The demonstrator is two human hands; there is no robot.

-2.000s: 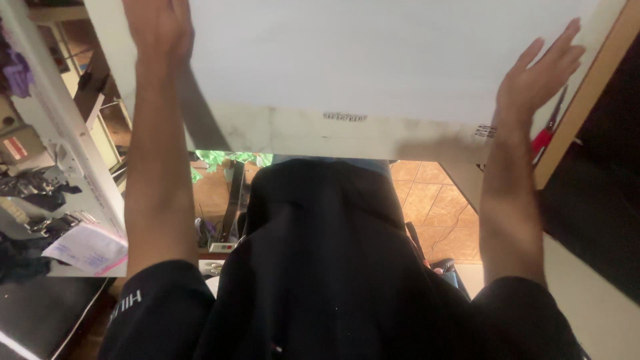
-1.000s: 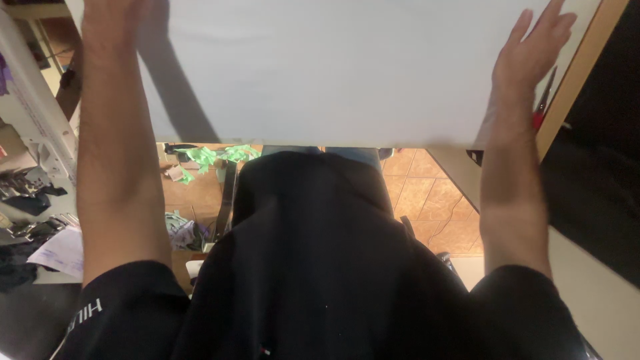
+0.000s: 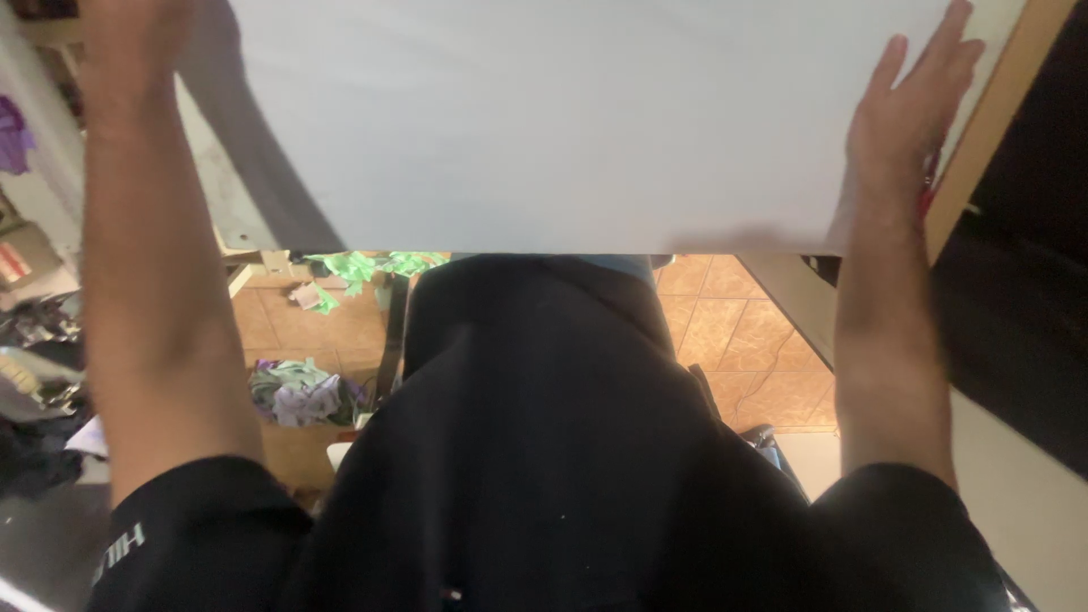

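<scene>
A large white sheet, fabric or paper (image 3: 544, 127), lies over the work table (image 3: 223, 204) and reaches its near edge. My left hand (image 3: 140, 42) is at the top left beside the sheet's left side; its fingers are cut off by the frame, so what it does is hidden. On the sheet's right side rests my right hand (image 3: 918, 110), fingers spread and nothing held in it. A red-handled tool (image 3: 927, 200), mostly hidden, lies between my right wrist and the table's wooden edge.
A wooden strip (image 3: 977, 136) borders the table on the right, with a black surface (image 3: 1020, 314) beyond. Green scraps (image 3: 353, 268) and a heap of pale and purple cloth (image 3: 302, 393) lie lower left on the tiled floor (image 3: 714, 314). Cluttered items (image 3: 42, 340) stand at the far left.
The white sheet has come toward me and now covers the near strip of table, with its markings, that showed two seconds ago. Both hands remain at its sides.
</scene>
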